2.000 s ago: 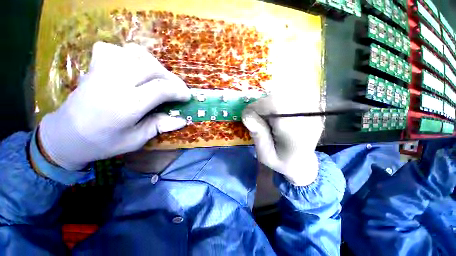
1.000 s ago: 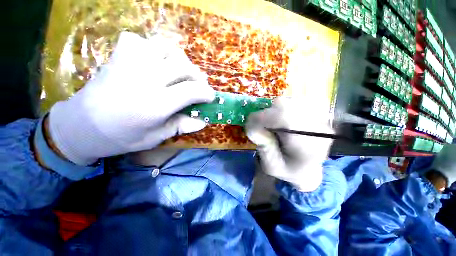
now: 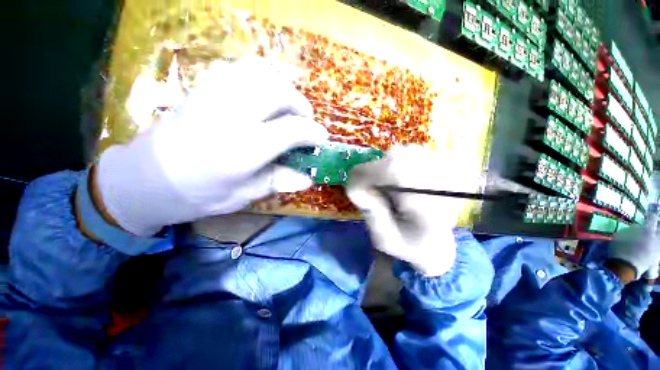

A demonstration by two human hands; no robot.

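A green circuit board strip [image 3: 329,165] with small pale parts is held over the yellow work pad [image 3: 474,94]. My left hand [image 3: 210,144], in a white glove, grips the strip's left end between thumb and fingers. My right hand [image 3: 409,199], white-gloved and blurred, holds a thin dark pointed tool [image 3: 452,193] that sticks out to the right. Its fingers are at the strip's right end and hide that end. Many red-brown specks [image 3: 362,87] lie on the pad under shiny film.
Green board strips [image 3: 568,108] stand in columns right of the pad on the dark bench. A red tray [image 3: 590,162] with white and green strips lies beyond them. At the far right are a coworker's gloved hand [image 3: 637,246] and blue sleeve [image 3: 572,307].
The view has shifted, so the pad sits further right and more tilted. Both hands still hold the strip and the tool. A coworker's gloved hand now shows at the far right.
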